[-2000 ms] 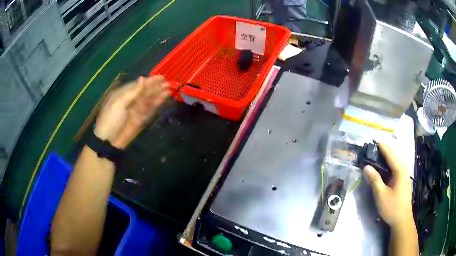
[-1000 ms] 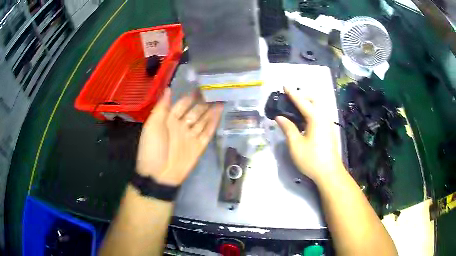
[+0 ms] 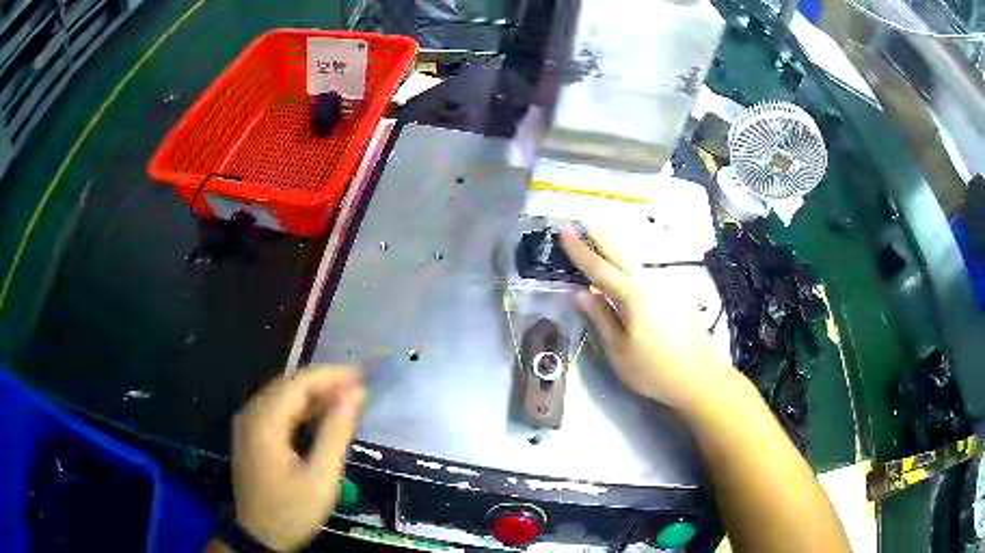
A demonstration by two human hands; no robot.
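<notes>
A black power adapter sits at the clear nest under the silver welding horn. My right hand reaches over it from the right, its fingertips at the adapter's right side. A thin black cord runs right from there. The clamp bar with its silver ring lies in front of the nest. My left hand is blurred above the plate's front left corner, fingers curled. Whether it holds anything cannot be told.
A red basket with one black piece stands at the left. A blue bin is at lower left. A desk fan and a black heap are at the right. A red button and green button are in front.
My right hand has moved left with the black adapter, which is now at the nest. My left hand has drawn back from beside the nest to the front left corner. The view has shifted.
</notes>
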